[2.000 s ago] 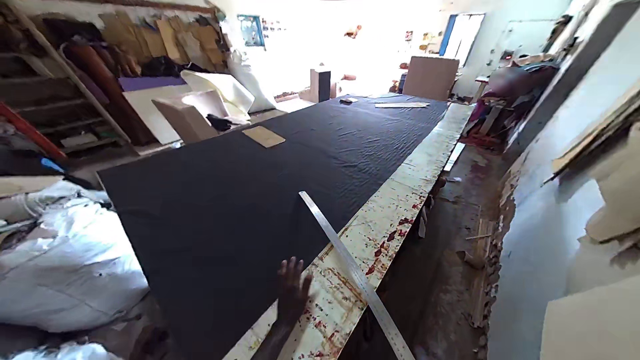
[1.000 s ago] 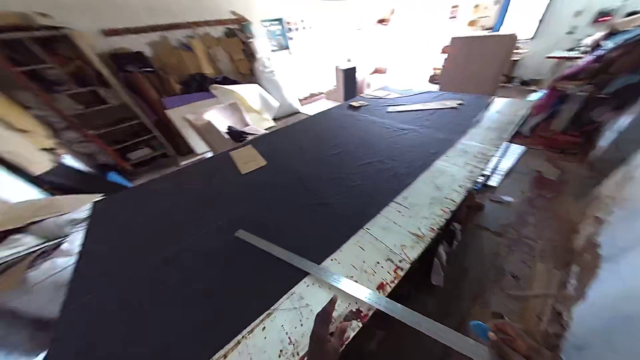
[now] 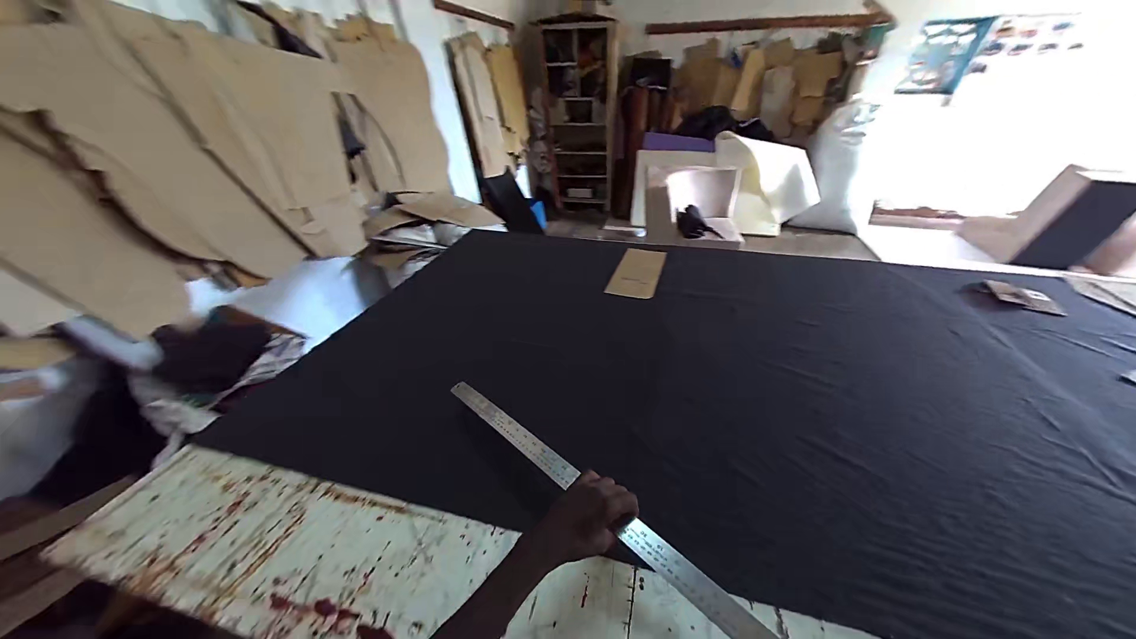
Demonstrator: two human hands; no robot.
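My left hand (image 3: 587,516) is closed around a long steel ruler (image 3: 670,559) near the table's front edge. The ruler lies diagonally; its far end is over a broad sheet of black fabric (image 3: 754,382), and its near part crosses the pale, red-stained table border (image 3: 355,550) and leaves the bottom of the view. A small tan card pattern (image 3: 636,273) lies flat on the fabric near its far edge. My right hand is not in view.
Large brown paper patterns (image 3: 240,133) hang at the left above bundled material. Behind the table stand a shelf unit (image 3: 579,115) and pale boards (image 3: 683,186). A small flat item (image 3: 1022,297) lies on the fabric at the right.
My left hand, earlier with fingers spread near the ruler, is now closed on it. My right hand, at the lower right one second ago, has left the view. The view has swung left.
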